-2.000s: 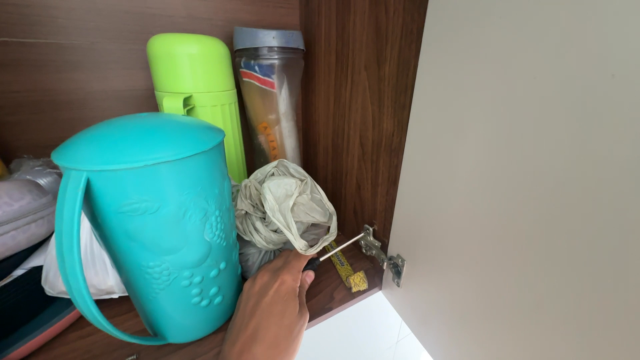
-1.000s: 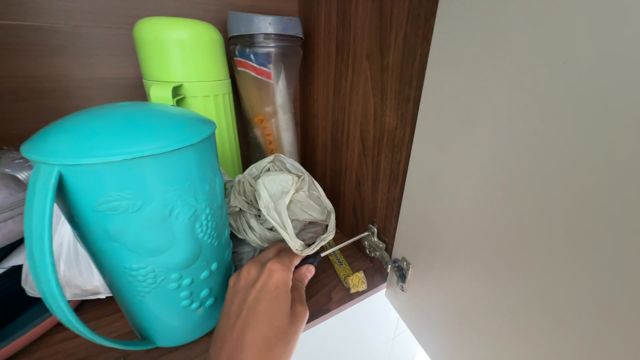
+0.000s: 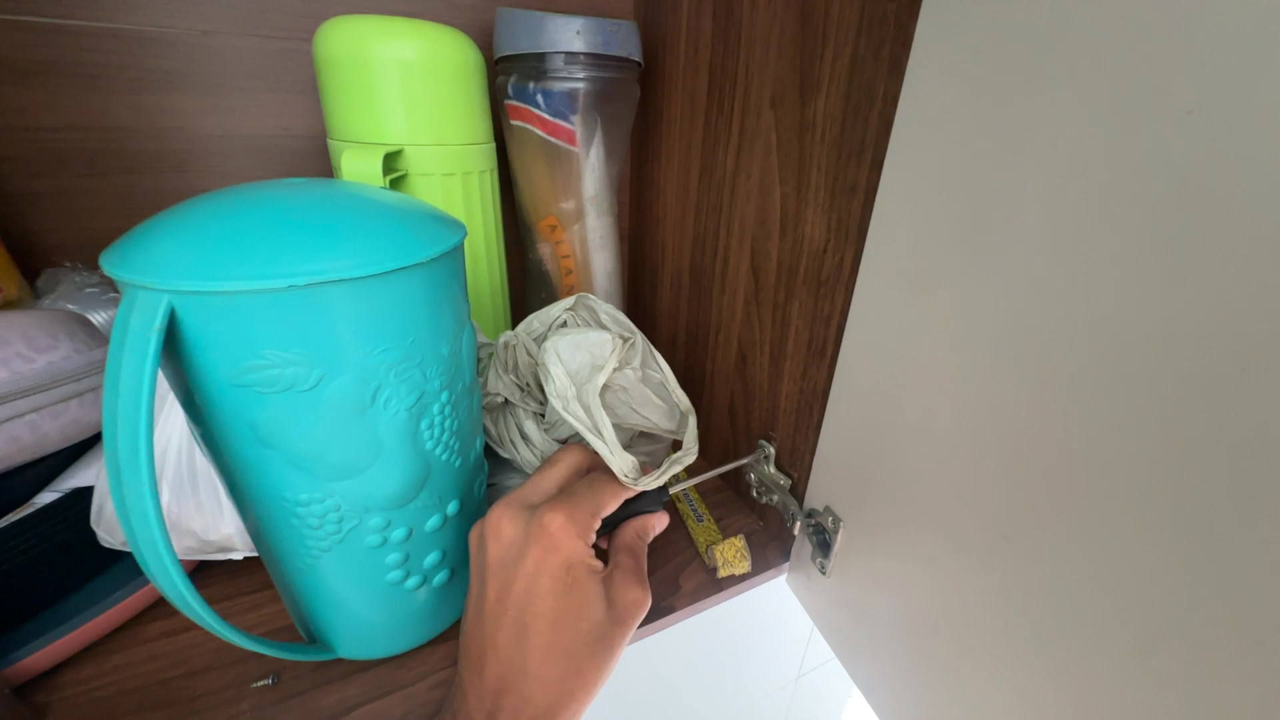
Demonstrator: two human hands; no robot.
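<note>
My left hand (image 3: pixel 560 570) comes in from the bottom middle, its fingers and thumb closed around the black handle of a screwdriver (image 3: pixel 712 472). The shaft points right and slightly up, with its tip at the mounting plate of a metal cabinet hinge (image 3: pixel 770 480) on the wooden side panel. The hinge's cup end (image 3: pixel 824 540) is by the edge of the pale door. Just above my fingers lies a crumpled, whitish plastic bag (image 3: pixel 600 385), partly hiding the handle. A yellow folding rule (image 3: pixel 698 515) rests on the shelf below the shaft. My right hand is out of view.
A turquoise lidded pitcher (image 3: pixel 330 420) stands left of my hand, before a lime-green thermos (image 3: pixel 410 100) and a clear lidded container (image 3: pixel 568 160). A small screw (image 3: pixel 265 681) lies near the front. Bags and a zipped case (image 3: pixel 50 380) fill the left. The door (image 3: pixel 1040 360) stands open at right.
My left hand keeps hold of the screwdriver, its tip still at the hinge. The hand's grip has shifted slightly. The pitcher, bag and rule have not plainly moved.
</note>
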